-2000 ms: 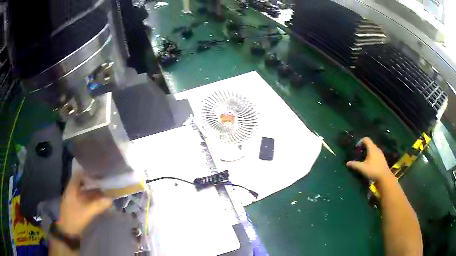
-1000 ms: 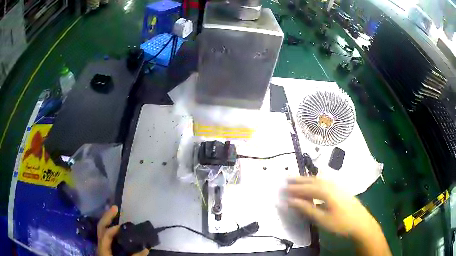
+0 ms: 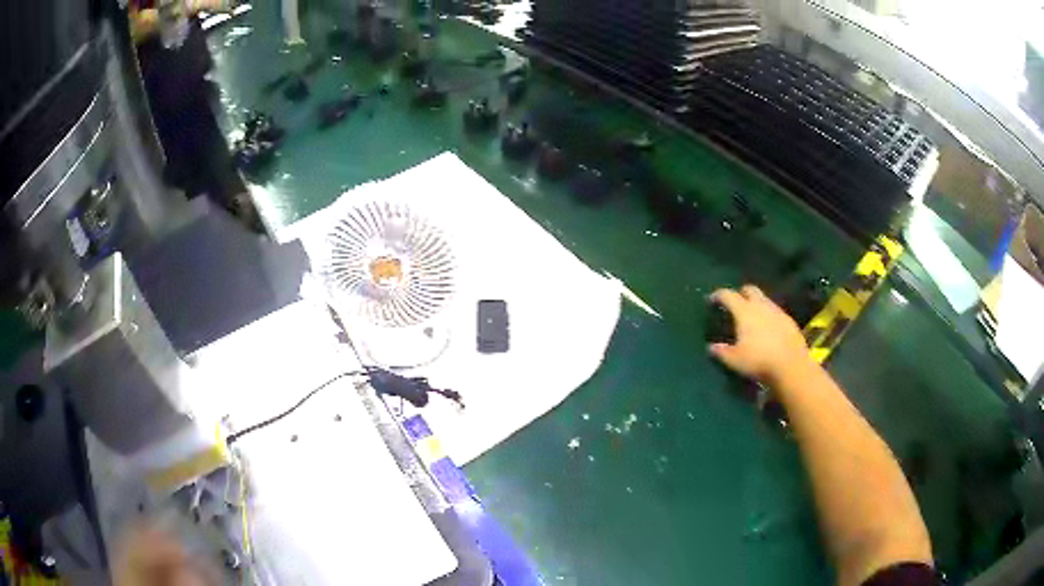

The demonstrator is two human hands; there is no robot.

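Observation:
My right hand [image 3: 761, 334] is over the green conveyor belt, its thumb and fingers curled round a small dark lump [image 3: 722, 325] that looks like a black adapter. My left hand [image 3: 160, 557] is a blur at the bottom left edge, below the horn; its fingers and anything in it cannot be made out. The grey metal horn [image 3: 120, 355] hangs at the left, with a yellowish strip at its lower end. A thin black cord with a bundled part [image 3: 401, 387] runs from the horn area across the pale base plate [image 3: 343, 504] to its right edge.
A round desk fan [image 3: 389, 269] and a flat black rectangular object [image 3: 492, 326] are on a white sheet [image 3: 550, 343] beside the base. Black adapters [image 3: 517, 140] lie along the belt [image 3: 618, 481]. A yellow-black bar [image 3: 853, 300] crosses it. Black stacked trays [image 3: 790, 115] stand beyond.
The view has swung right. My right hand has moved from above the base to the belt and closed round a dark lump. My left hand, earlier holding an adapter left of the base, is now blurred.

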